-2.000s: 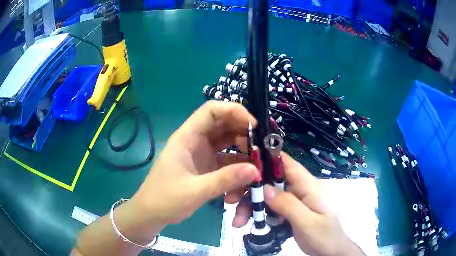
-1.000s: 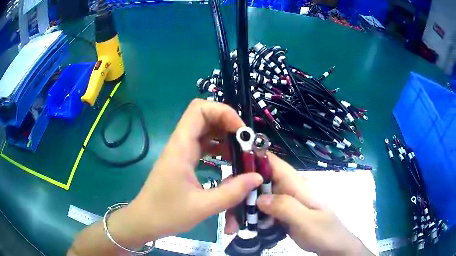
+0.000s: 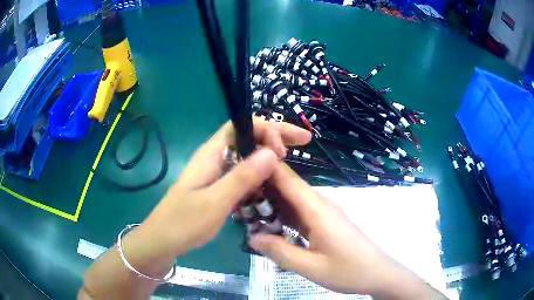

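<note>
Two black cable assemblies (image 3: 240, 76) stand up from between my hands, their black lengths rising past the top of the view. My left hand (image 3: 219, 170) is closed around them, with a bit of shiny metal showing by its fingers. My right hand (image 3: 316, 240) grips their lower end, where white bands and dark connector parts show blurred. The ring terminals are mostly hidden by my fingers. A printed white sheet (image 3: 386, 228) lies under my hands.
A harness pile (image 3: 345, 117) lies beyond my hands. A blue bin (image 3: 503, 152) stands at right with a small harness bundle (image 3: 483, 199) beside it. A yellow heat gun (image 3: 119, 70), looped black cord (image 3: 161, 170) and small blue bin (image 3: 73, 108) are at left. A steel ruler (image 3: 205, 279) lies in front.
The held cables have moved left and tilted. Their ring terminals, earlier raised in view between my fingers, are now mostly covered. My right hand has shifted lower around the connector end.
</note>
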